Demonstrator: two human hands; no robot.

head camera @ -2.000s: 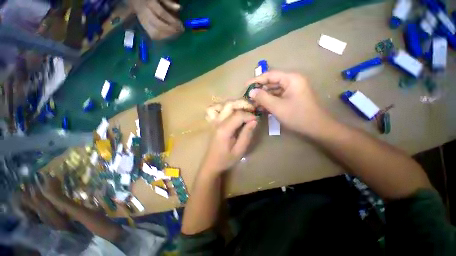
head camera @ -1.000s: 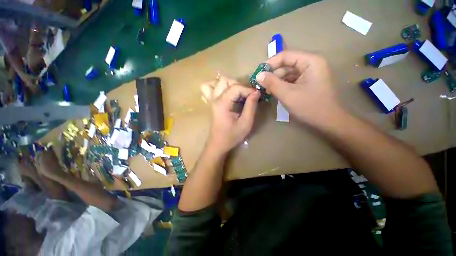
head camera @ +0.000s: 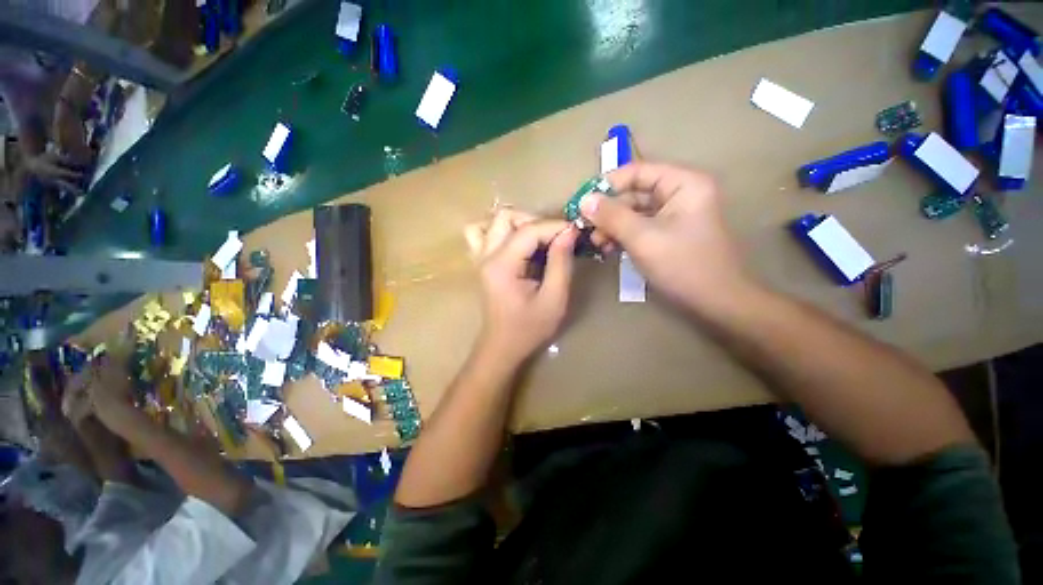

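Observation:
My right hand [head camera: 663, 217] pinches a small green circuit board [head camera: 586, 199] between thumb and fingers over the middle of the bench. My left hand [head camera: 524, 269] is just left of it, thumb and forefinger tips closed together at the board's lower edge; something tiny, perhaps a lead wire, is between them, too small to tell. A blue battery pack with a white patch [head camera: 619, 149] lies behind the right fingertips. A white pad [head camera: 631, 279] lies on the bench just below the hands, partly covered by the right hand.
A dark block [head camera: 344, 263] stands left, beside a heap of boards, white pads and yellow tape [head camera: 272, 338]. Blue packs [head camera: 841, 248] lie at right. A green conveyor [head camera: 503, 57] with scattered packs runs behind the tan bench [head camera: 686, 371]. Another person's arms [head camera: 172, 451] are at lower left.
The view has shifted a little. Both hands stay together at the board, which shows more clearly than two seconds ago. Another worker's hand at the conveyor has left the view.

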